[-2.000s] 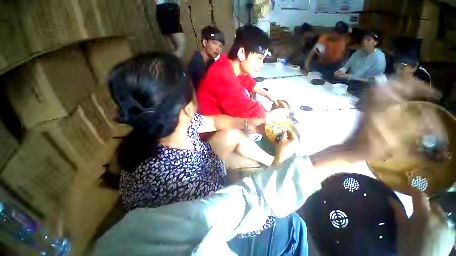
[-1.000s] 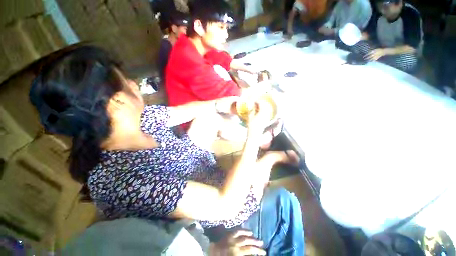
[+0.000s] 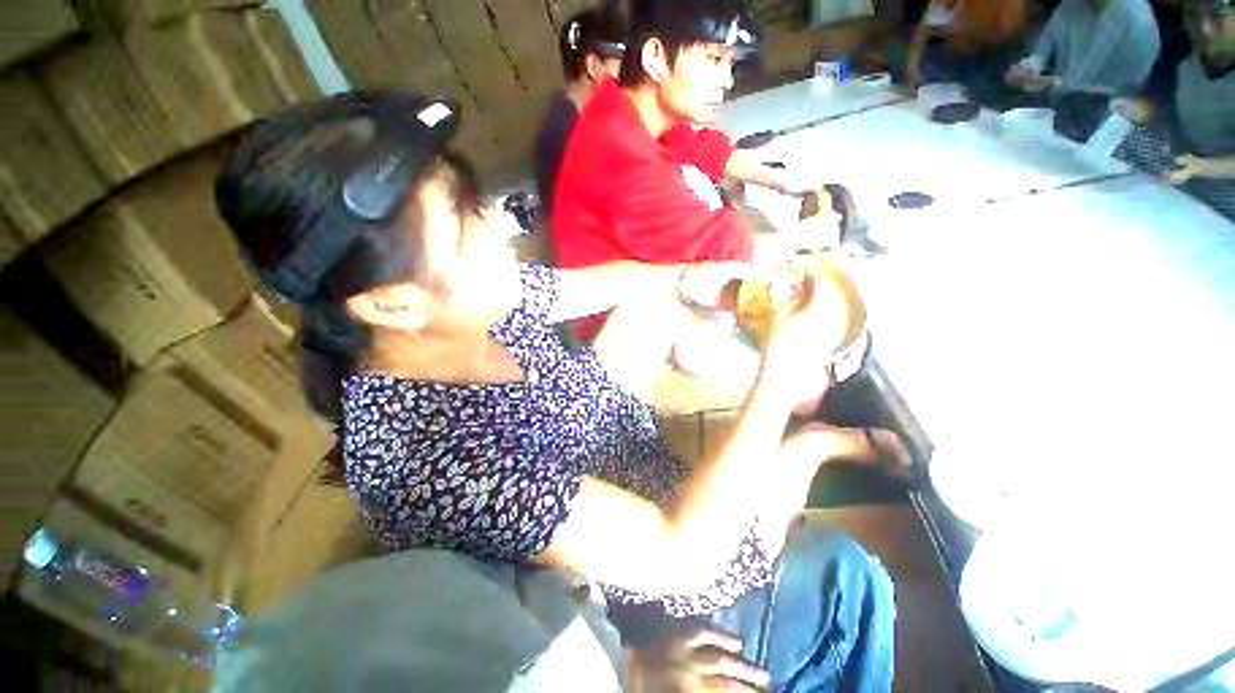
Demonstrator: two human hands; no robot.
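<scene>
My left hand (image 3: pixel 699 663) is low at the bottom edge, below my grey-green sleeve (image 3: pixel 406 630). Its fingers look bent and the rest is cut off, so I cannot tell whether it holds anything. My right hand is out of the picture. A white round shell (image 3: pixel 1009 602), washed out by glare, lies on the near end of the white table (image 3: pixel 1084 366). A sliver of something dark shows at the bottom edge beside it.
A person in a patterned top (image 3: pixel 461 460) sits close on the left, holding a gold shell (image 3: pixel 847 305). A person in red (image 3: pixel 630 183) sits beyond. Other people are across the table. Cartons (image 3: pixel 176 420) stand at left, with a clear bottle (image 3: pixel 122 589) below. Dark discs (image 3: pixel 910 200) lie on the table.
My left arm has drawn back from the right to the bottom edge. The gold shell and black vented disc near me have left the view. The view has swung about.
</scene>
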